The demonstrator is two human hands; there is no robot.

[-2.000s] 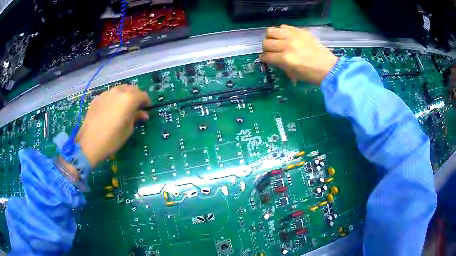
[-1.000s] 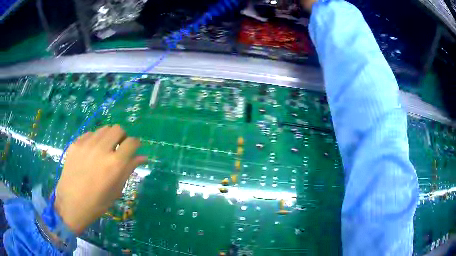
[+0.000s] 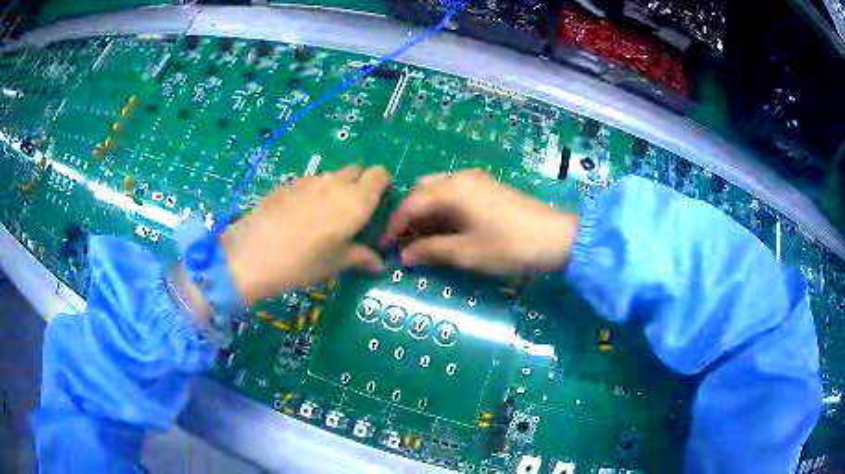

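A large green circuit board [image 3: 408, 370] with white printed outlines and rows of holes lies in front of me. My left hand [image 3: 301, 231] is over its middle, fingers apart, with nothing seen in it. My right hand [image 3: 477, 222] is just to its right, fingertips close together around something small and dark, too blurred to name. The fingertips of both hands nearly meet close above the board. A blue wrist strap [image 3: 206, 264] is around my left wrist, and a blue cord [image 3: 306, 111] runs from it up across the board.
Yellow-orange capacitors [image 3: 119, 125] stand on the board at the left. White square connectors [image 3: 336, 419] line its near edge. A metal rail [image 3: 519, 76] runs behind it. Beyond are black bins, one holding red components [image 3: 623, 48].
My right hand has come back from the bins to mid-board. My left hand has moved right to meet it. The view has shifted, and the red parts now show farther right.
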